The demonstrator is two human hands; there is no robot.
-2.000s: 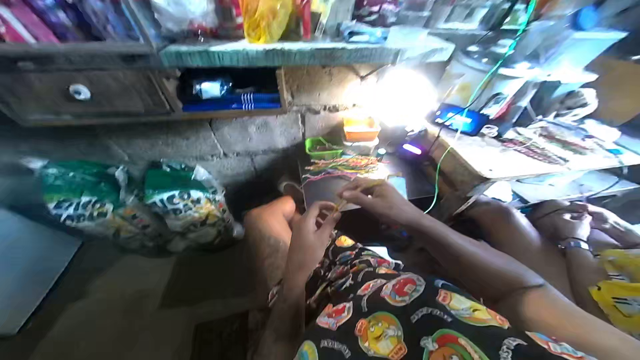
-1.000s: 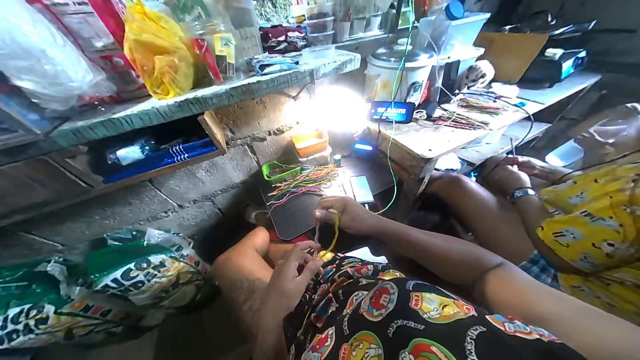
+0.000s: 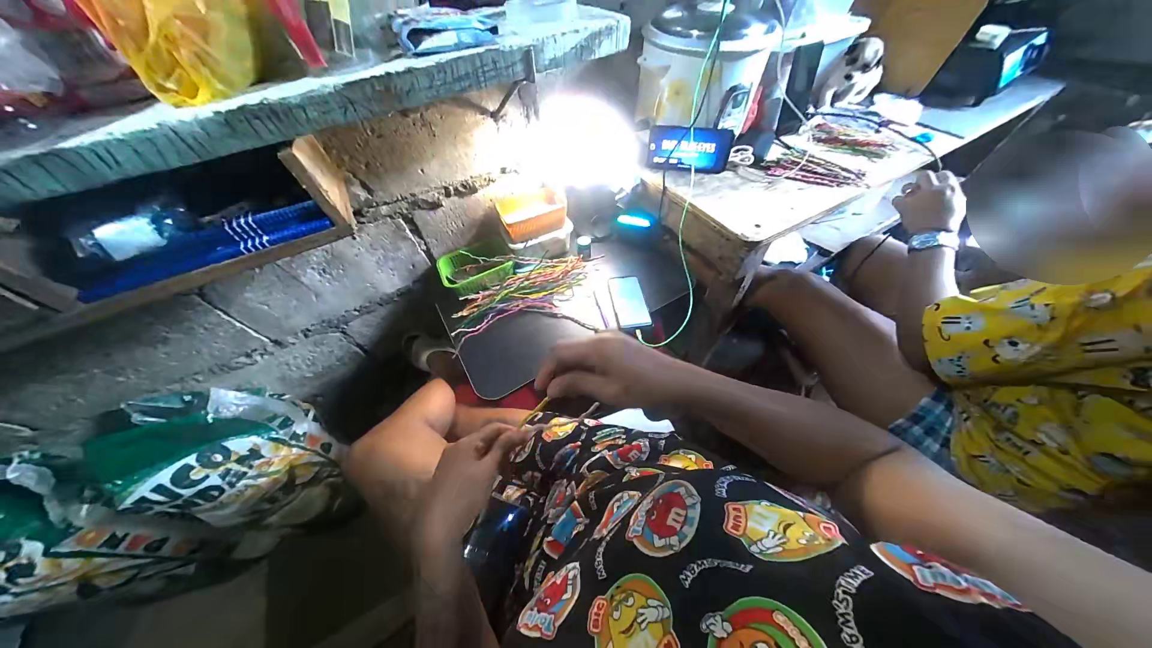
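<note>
My left hand (image 3: 481, 459) is low over my lap, its fingers closed on one end of a thin yellow cord (image 3: 537, 411). Just above and to the right, my right hand (image 3: 598, 369) has its fingers curled down at the cord's other visible end. A second thin, darker strand shows between the hands. Beyond them, a bundle of colourful cords (image 3: 531, 292) lies on a small dark table (image 3: 504, 355), beside a green plastic basket (image 3: 468, 272) and a phone (image 3: 629, 301) with a cable.
A seated person in a yellow shirt (image 3: 1035, 378) is at the right, near a wooden table (image 3: 720, 202) with more cords (image 3: 814, 166) and a lit screen (image 3: 690, 148). A bright lamp (image 3: 585, 139) glows behind the small table. Filled sacks (image 3: 207, 477) stand left; a shelf (image 3: 360, 108) juts above.
My hands were close together two seconds ago; my right hand then rose with a yellow loop below it, and is now lower, nearer my left. The view has swung right.
</note>
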